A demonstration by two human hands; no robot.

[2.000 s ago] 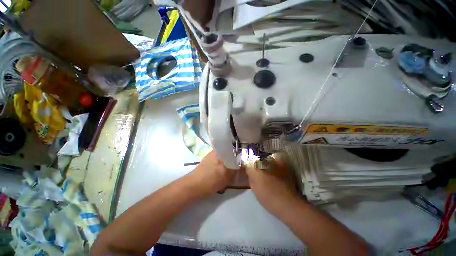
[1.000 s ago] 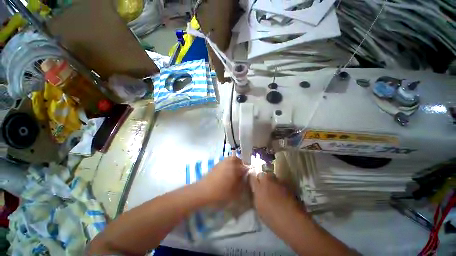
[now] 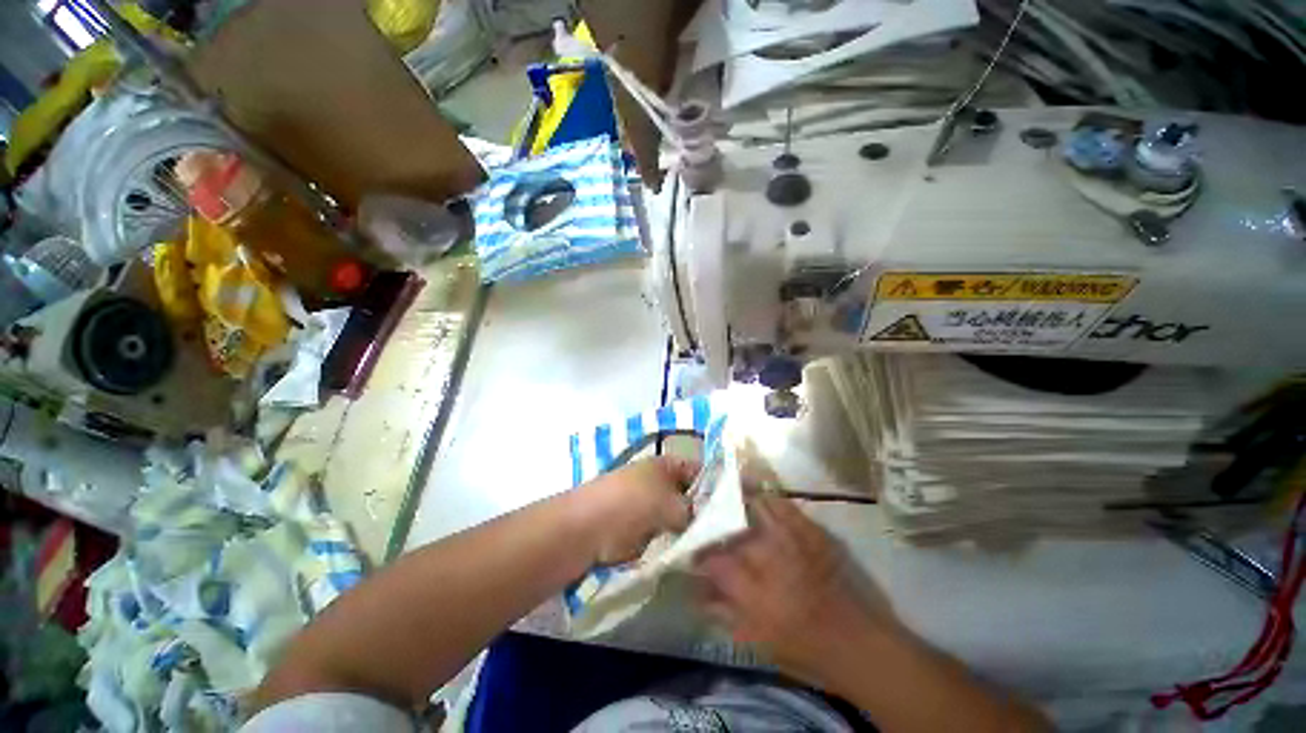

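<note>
A blue-and-white striped panel (image 3: 609, 450) with a round opening and an off-white underside lies in front of the sewing machine (image 3: 802, 244), off the needle. Its right edge is folded up. My left hand (image 3: 642, 504) grips it at the round opening, with the fingers partly hidden by the cloth. My right hand (image 3: 781, 573) is at the panel's lower right edge, slightly blurred; whether its fingers grip the cloth is unclear. The presser foot and needle area (image 3: 781, 394) is just behind the hands, beside the bright lamp spot.
A striped stack with a round hole (image 3: 559, 215) lies behind, left of the machine head. A thick white stack (image 3: 1031, 458) sits under the machine arm. A crumpled striped heap (image 3: 201, 587), dark flat rectangle (image 3: 375, 332) and orange-brown bottle (image 3: 258, 215) are left. Red cords (image 3: 1246, 666) hang at right.
My hands and the striped panel have come away from the needle toward me. The panel's opening now shows and its edge is folded up. My right hand has moved down. The camera view has shifted.
</note>
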